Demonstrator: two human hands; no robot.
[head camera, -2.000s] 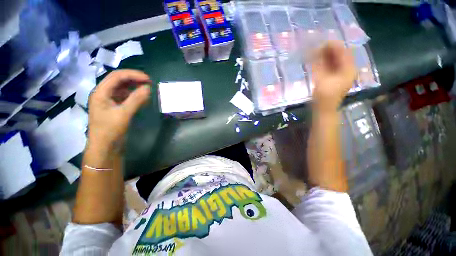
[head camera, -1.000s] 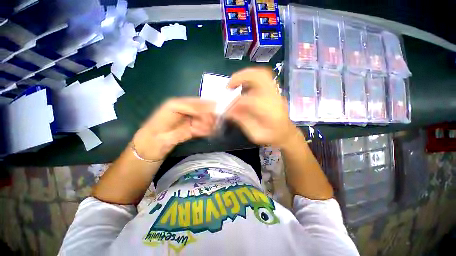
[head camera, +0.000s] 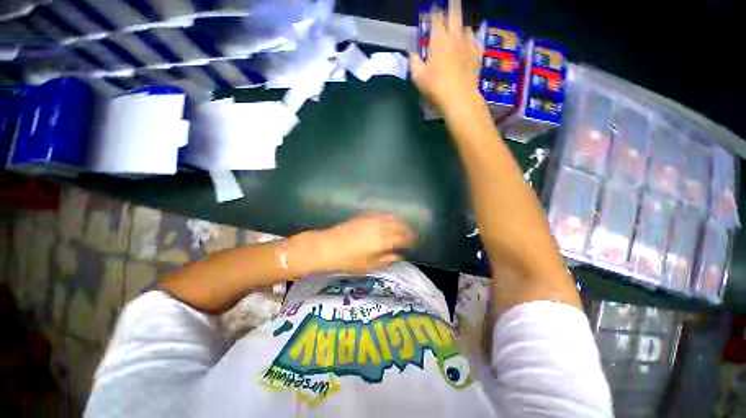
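Note:
My right hand (head camera: 448, 65) reaches to the far edge, with its fingers and thumb around a blue gift box (head camera: 425, 29) that it mostly hides. Two finished boxes (head camera: 499, 69) (head camera: 543, 90) stand just right of it, blue ends with red and coloured pictures showing. My left hand (head camera: 380, 239) is low over the bench's near edge, blurred, its fingers curled; whether it holds anything cannot be told. The clear blister tray (head camera: 564, 257) with red-keypad phones lies at the right.
Open boxes with white flaps (head camera: 143, 131) and a blue box (head camera: 53, 122) stand at the left. White slips (head camera: 360, 61) lie loose near the far rail. Small scraps (head camera: 536, 163) lie beside the tray. Clear empty trays (head camera: 634, 343) are below the bench at right.
My hands have parted: the right moved to the far edge and is around a box beside the two finished ones. The white piece and white-topped box no longer show in the middle. The view has shifted left.

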